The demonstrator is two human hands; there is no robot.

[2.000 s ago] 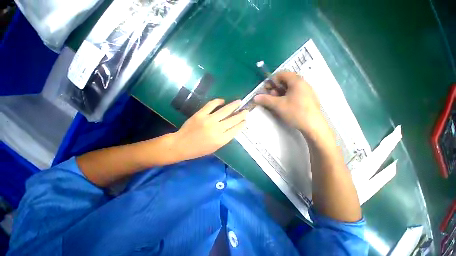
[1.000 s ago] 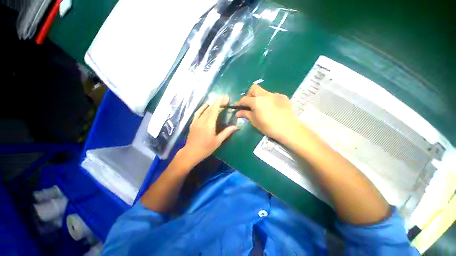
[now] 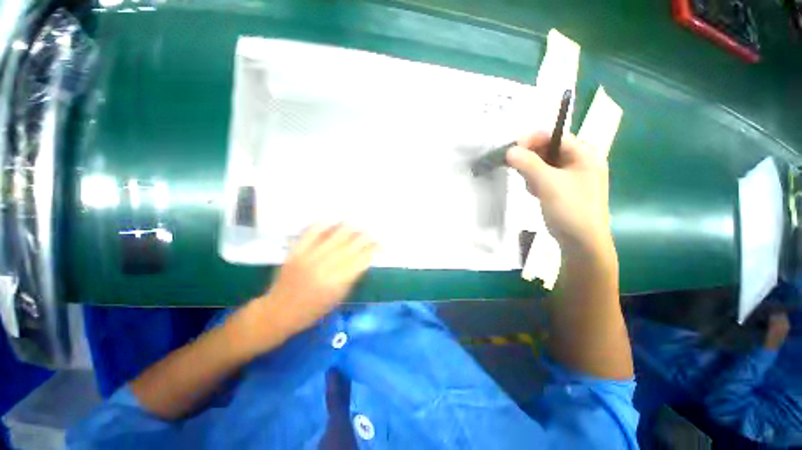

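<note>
The laptop bottom cover (image 3: 369,158) lies in front of me, pale and washed out by glare. My left hand (image 3: 325,268) rests on its near edge, fingers extended, holding nothing. My right hand (image 3: 567,180) is over the cover's right end. It holds dark tweezers (image 3: 560,127), pointing up and away, and a dark grey piece (image 3: 494,160) at the fingertips. Whether that piece touches the cover is unclear. A black adhesive pad (image 3: 245,206) is at the near left corner.
Pale liner strips (image 3: 601,121) lie along the cover's right side, with a dark piece (image 3: 527,245) near the front. Loose dark pieces (image 3: 143,253) lie left on the green mat (image 3: 677,202). A clear bag (image 3: 40,149) is far left, a red tray (image 3: 717,31) far right. Another person's blue sleeve (image 3: 747,395) shows lower right.
The view has turned and shifted. My right hand has moved from the mat left of the cover to its right end, now with a dark piece. My left hand has moved onto the near edge.
</note>
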